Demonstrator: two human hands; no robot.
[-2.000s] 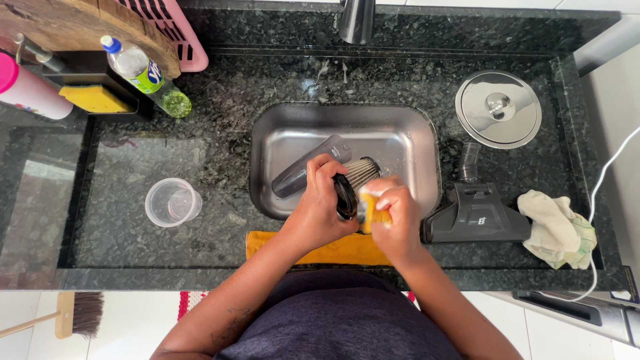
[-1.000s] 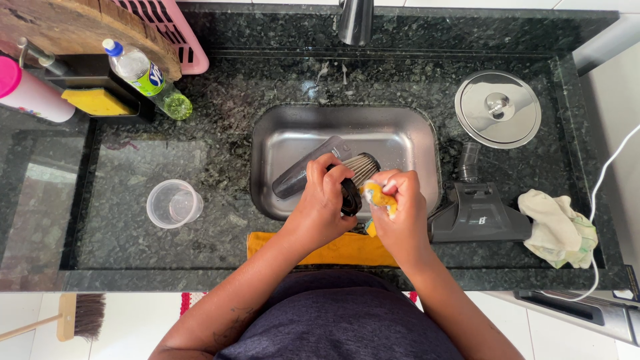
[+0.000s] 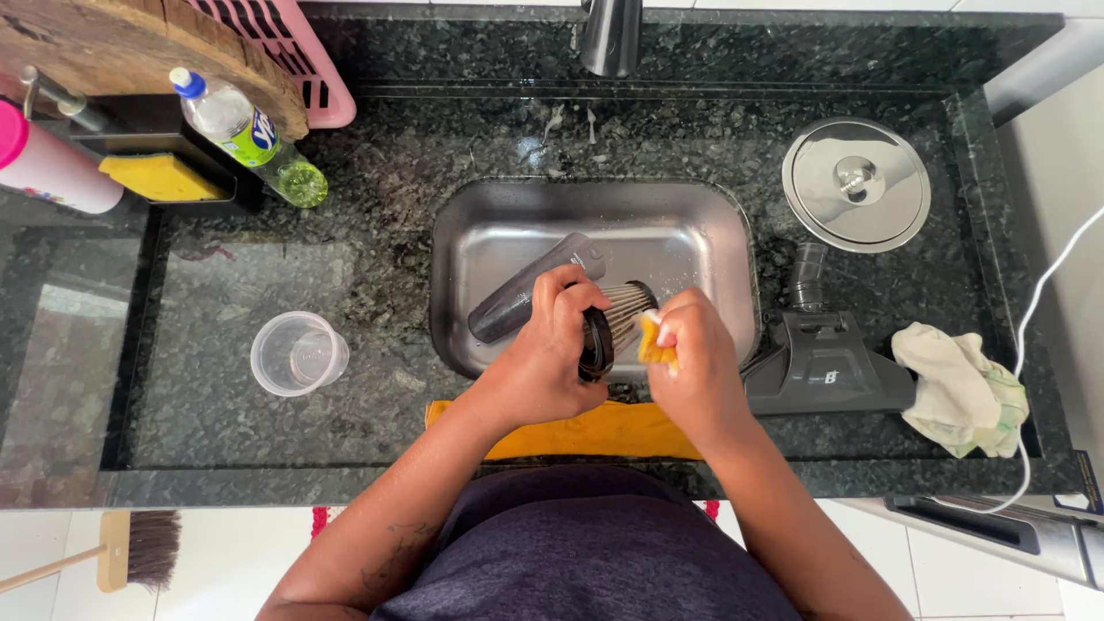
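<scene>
My left hand (image 3: 552, 349) grips the black rim of a pleated cone filter (image 3: 628, 306) over the front part of the steel sink (image 3: 595, 194). A yellow sponge (image 3: 657, 343) with some white foam is pinched in my right hand (image 3: 699, 362), close beside the filter's pleats. In the basin, behind my left hand, lies a dark translucent vacuum cleaner container (image 3: 526, 297). A folded orange cloth (image 3: 595, 434) lies along the counter's front edge below both hands.
Right of the sink are a grey vacuum floor nozzle (image 3: 828, 366), a round steel lid (image 3: 856, 185), a crumpled cloth (image 3: 957, 388) and a white cord (image 3: 1044, 285). On the left stand a clear plastic cup (image 3: 299, 354), a detergent bottle (image 3: 250, 138) and a sponge holder (image 3: 246, 185). A faucet (image 3: 612, 39) overhangs behind.
The sponge has shifted and turned in my right hand beside the filter. The filter's angle in my left hand has changed slightly, showing more of its pleats than one second ago.
</scene>
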